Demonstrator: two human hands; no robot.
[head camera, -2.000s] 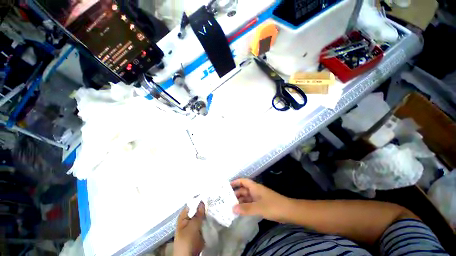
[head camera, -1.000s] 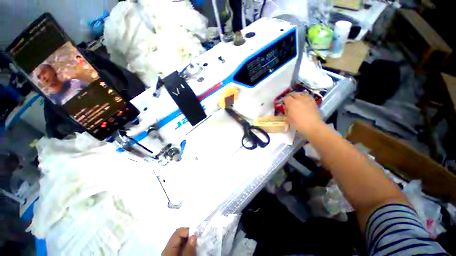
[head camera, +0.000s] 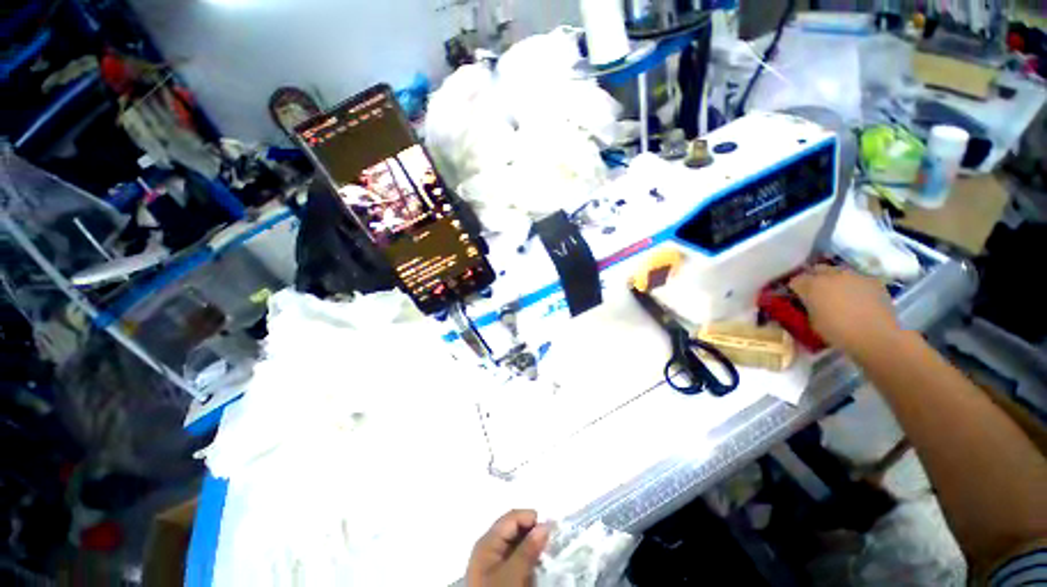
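Note:
My left hand (head camera: 508, 550) is at the bottom edge of the view, partly cut off, with finger and thumb closed on a thin white fabric piece (head camera: 588, 555) that hangs at the table's front edge. My right hand (head camera: 847, 307) reaches over the red parts tray (head camera: 788, 317) at the right; its fingertips are at the tray and what they touch cannot be made out. The white sewing machine (head camera: 746, 269) stands behind, its presser foot area (head camera: 519, 362) bare of hands.
A white fabric heap (head camera: 333, 424) lies left of the needle. Black-handled shears (head camera: 700, 365), a tan block (head camera: 749, 344) and an orange tool (head camera: 657, 273) lie near the machine body. A phone (head camera: 402, 206) stands above the needle. A measuring strip (head camera: 666, 472) edges the table.
My right hand has left the fabric and moved to the red tray, where it stays. My left hand still holds the fabric. The camera view has tilted up and shifted.

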